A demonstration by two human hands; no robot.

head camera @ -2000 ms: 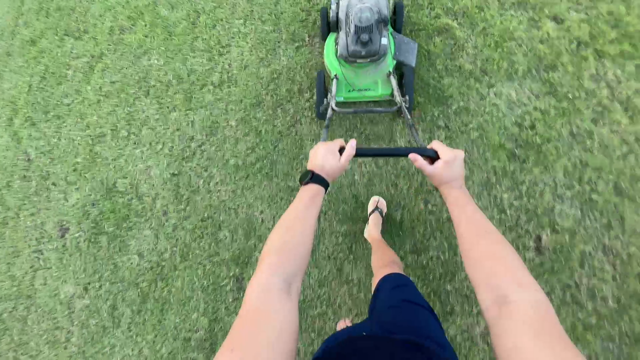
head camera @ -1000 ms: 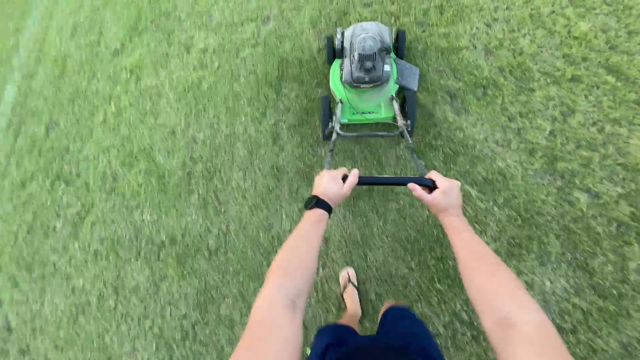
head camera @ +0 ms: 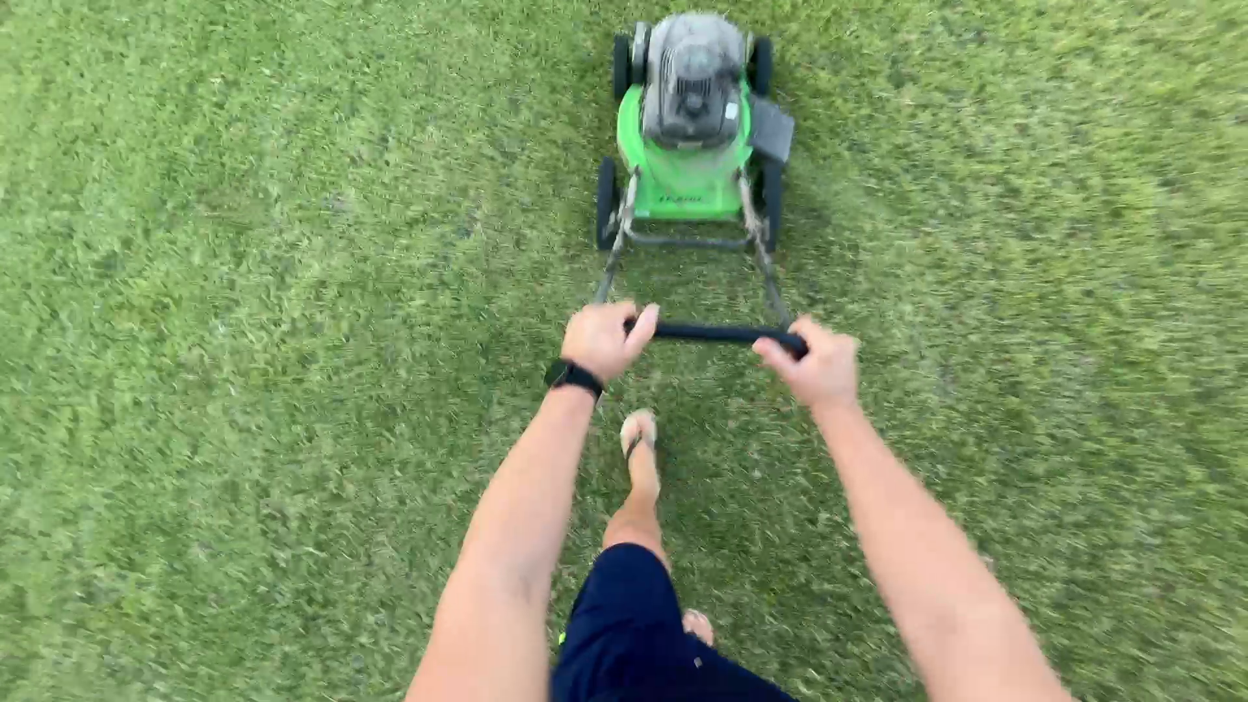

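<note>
My left hand (head camera: 606,339) is closed around the left end of the black handlebar (head camera: 717,333) of a walk-behind lawn mower, a dark watch (head camera: 575,377) on its wrist. At the bar's right end, my right hand (head camera: 814,359) grips it with the thumb lying along the near side. Metal handle tubes run forward from the bar to the mower's green deck (head camera: 682,185), which carries a grey and black engine (head camera: 694,83). A dark grey side flap (head camera: 771,130) sticks out on the right of the deck. My fingers are mostly hidden under the bar.
Short green grass (head camera: 292,292) surrounds the mower on all sides. Behind the handlebar, my left foot in a flip-flop (head camera: 639,434) is forward on the grass, and my other foot (head camera: 698,626) shows partly beside my dark blue shorts (head camera: 629,614).
Both hands have stayed on the handlebar. My feet have changed position in the steps, and the grass under the mower differs as the view moves over the lawn.
</note>
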